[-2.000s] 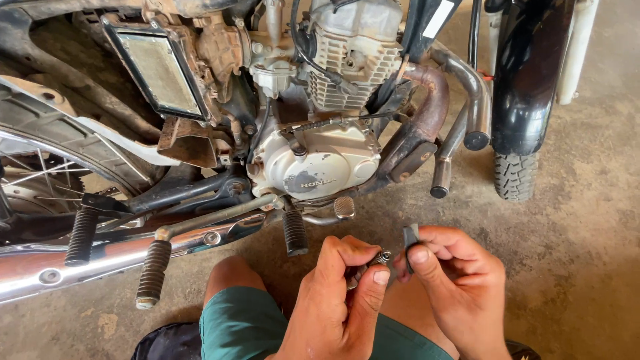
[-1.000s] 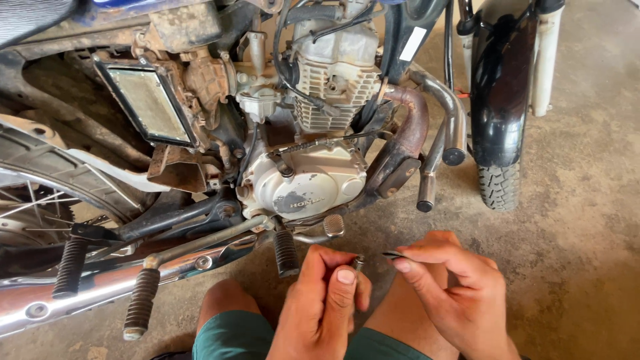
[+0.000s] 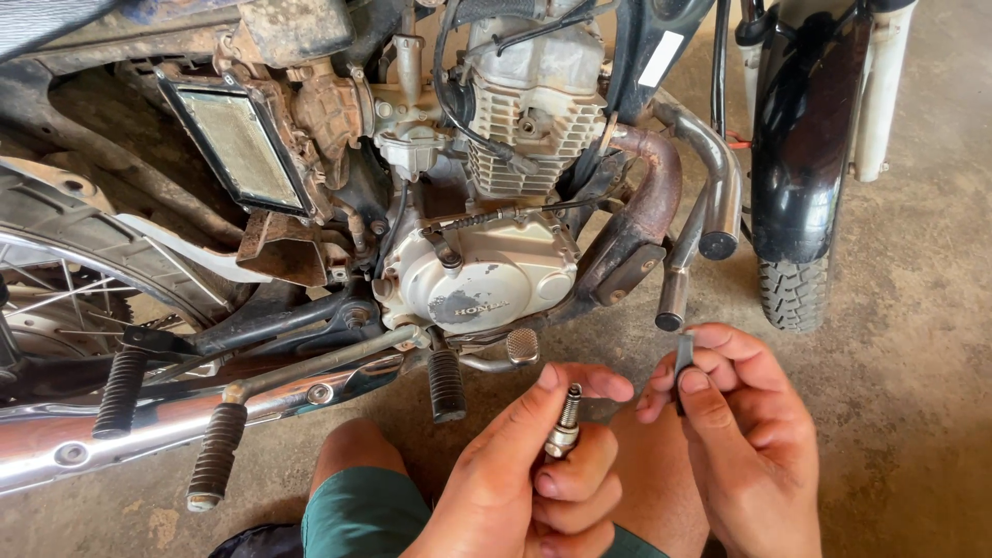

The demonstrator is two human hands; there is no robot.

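My left hand (image 3: 535,473) holds a spark plug (image 3: 564,422) between thumb and curled fingers, its threaded end up and its index finger stretched away to the right. To the right, my right hand (image 3: 744,434) pinches a small, thin, grey strip (image 3: 683,360), perhaps a folded piece of sandpaper or a gauge blade; which one I cannot tell. The strip and the plug are apart. Beyond both hands is the motorcycle engine, with its finned cylinder (image 3: 515,139) and scuffed Honda crankcase cover (image 3: 480,291). A black spark plug cap (image 3: 521,163) hangs on its lead before the fins.
A kick-start lever (image 3: 310,360), rubber footpegs (image 3: 447,387) and the brake pedal (image 3: 521,346) jut out near my knees. The rusty exhaust pipe (image 3: 655,182) and chrome crash bar (image 3: 721,201) stand beyond my hands. The front tyre (image 3: 794,294) rests on the concrete floor (image 3: 907,372) at right.
The left index finger has opened away from the plug, whose threads now show plainly. My right hand has turned the strip from nearly edge-on to upright.
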